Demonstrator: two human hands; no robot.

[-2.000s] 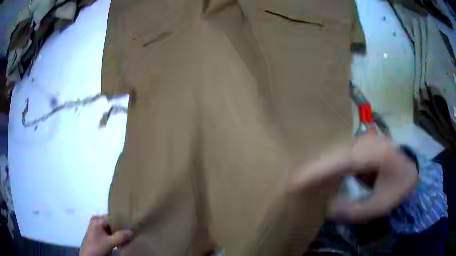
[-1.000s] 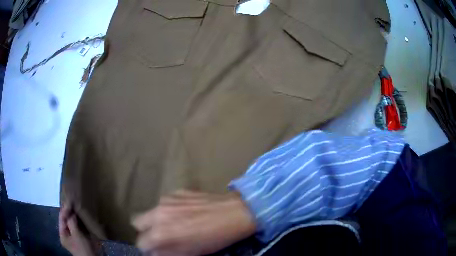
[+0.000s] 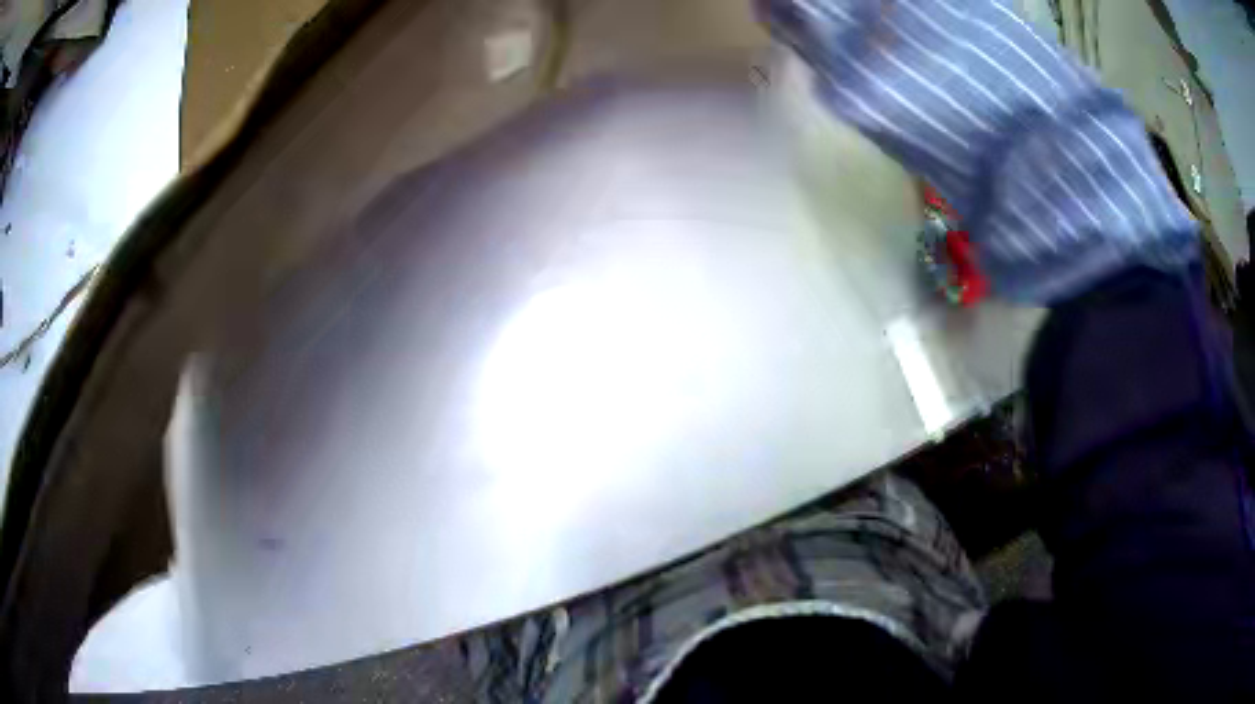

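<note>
The brown garment panel (image 3: pixel 317 179) is lifted and blurred, curving from the lower left of the tabletop up to the top edge. Its pale underside and a dark border show, with a small white patch near the top. My right arm in its blue striped sleeve cover (image 3: pixel 1018 151) reaches up to the top edge; the right hand is out of the picture or hidden there. My left hand is not visible. The shears with red handles (image 3: pixel 962 270) lie on the table beside the sleeve, partly covered by it.
The white tabletop (image 3: pixel 647 454) has its near edge across the bottom, with a small white strip (image 3: pixel 918 376) near it. The plaid apron (image 3: pixel 771 578) is below. Other cloth pieces lie at the upper left and far right.
The panel has been lifted away from the near side, uncovering the tabletop. My right arm has swung from the near edge up to the top, and both hands have left view.
</note>
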